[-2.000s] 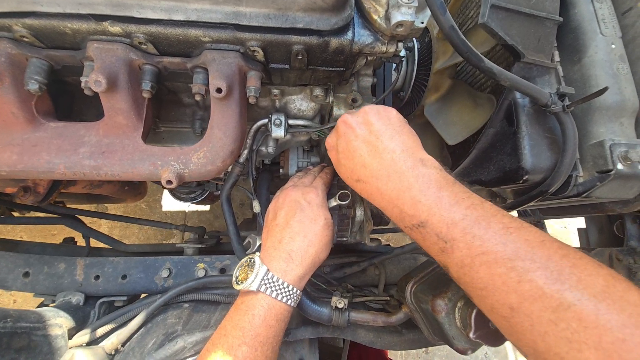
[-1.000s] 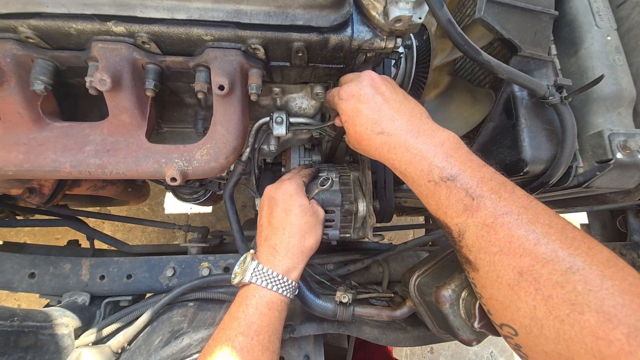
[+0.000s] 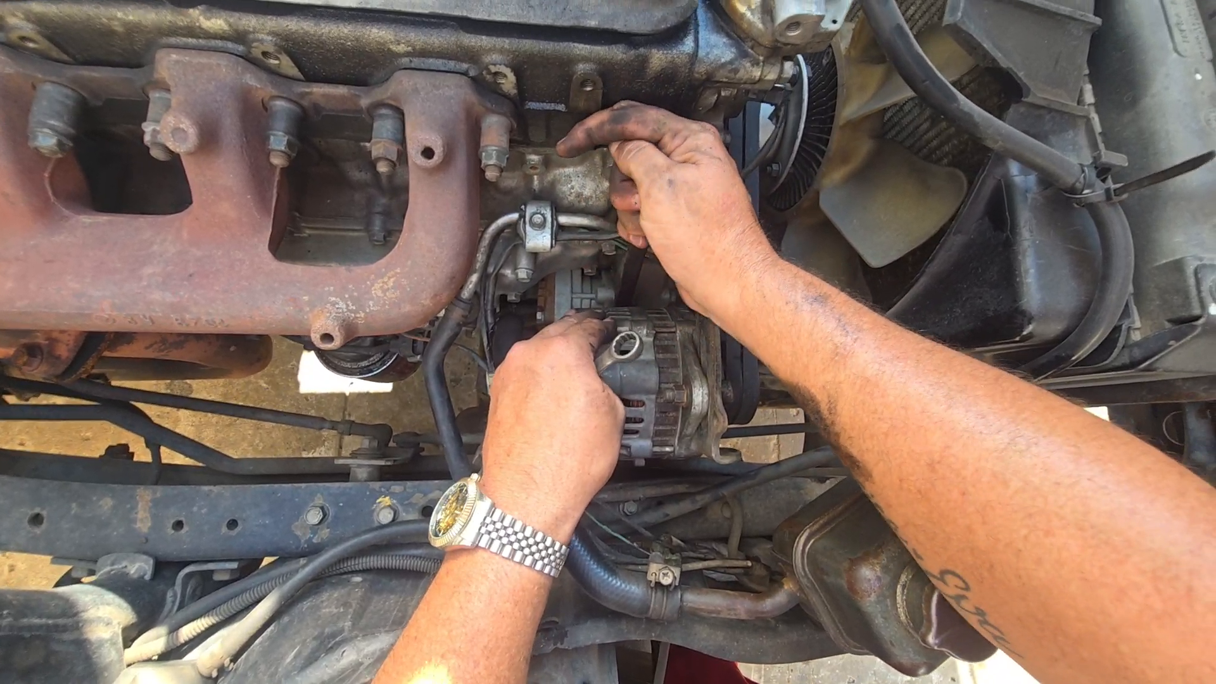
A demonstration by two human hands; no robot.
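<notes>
The alternator (image 3: pixel 655 380) sits at the centre of the head view, beside the engine block. My left hand (image 3: pixel 556 399) rests on its left end, fingertips on the top near a round metal port; what those fingers grip is hidden. Above it my right hand (image 3: pixel 674 185) is curled, index finger stretched left across the block (image 3: pixel 541 185). Whether the right hand holds anything cannot be seen. A metal pipe with a clamp (image 3: pixel 538 228) runs just left of the right hand.
A rusty exhaust manifold (image 3: pixel 380 285) spans the upper left. The radiator fan (image 3: pixel 893 199) and a black hose (image 3: pixel 959 114) are at the right. Below runs the frame rail (image 3: pixel 266 518), with a rubber hose (image 3: pixel 608 575) and a dark metal reservoir (image 3: pixel 855 570) nearby.
My right hand has moved up from beside my left hand to the engine block, and its index finger now reaches out left. The alternator, largely covered earlier, shows more. My left hand has shifted slightly.
</notes>
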